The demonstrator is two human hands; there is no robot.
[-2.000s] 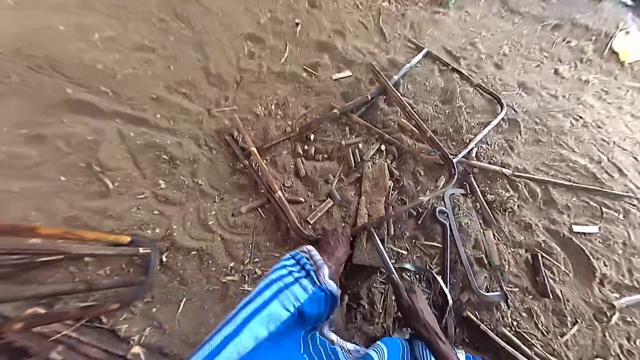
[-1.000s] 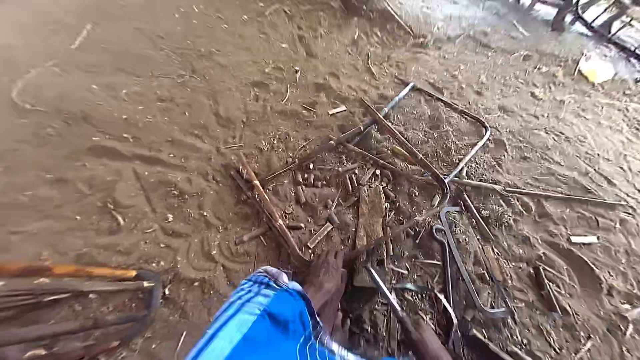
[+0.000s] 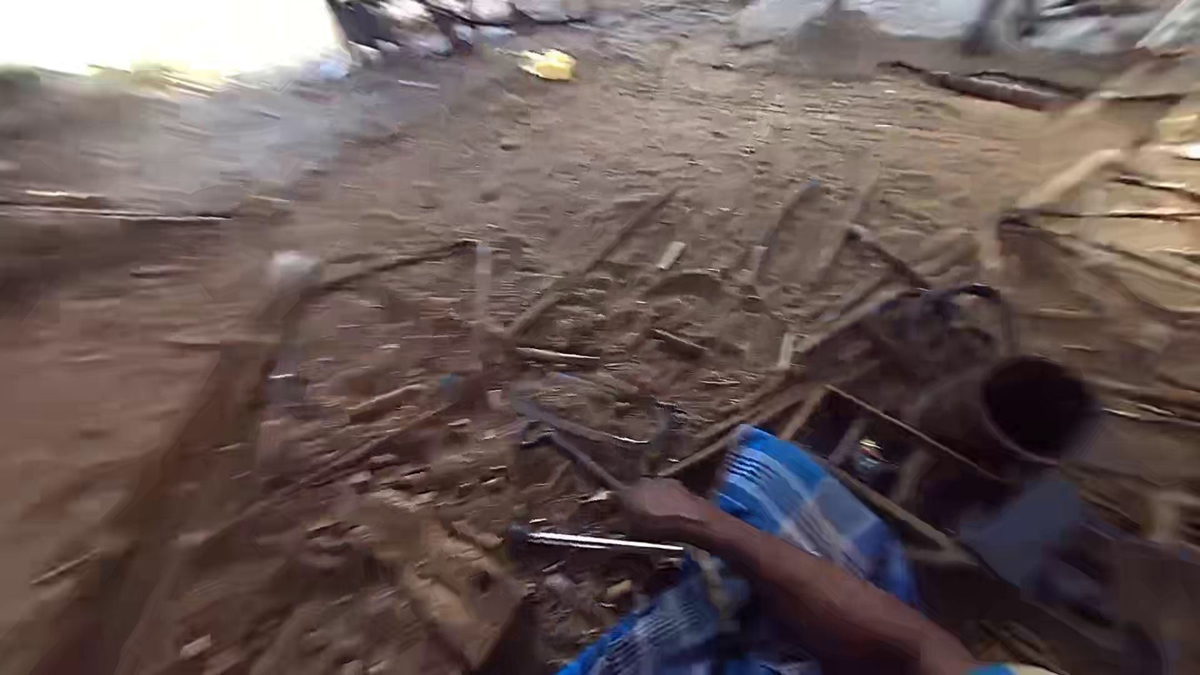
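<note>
The view is strongly blurred. My right hand reaches in from the lower right, at the near end of a dark metal rod on the littered ground; blur hides whether its fingers close round the rod. Just below the hand lies a thin shiny metal piece, its right end beside the blue checked cloth over my lap. A flat piece of wood lies at the lower middle, among chips and short pieces. My left hand is out of view.
Sticks and bent rods lie across the sandy ground ahead. At the right stand a dark open-ended cylinder and a framed box-like object with things inside. A yellow scrap lies far ahead.
The view has swung far to the right. My left hand, earlier by the flat wood, has gone out of view. My right hand, earlier at a blade-like metal tool, is now at the dark rod.
</note>
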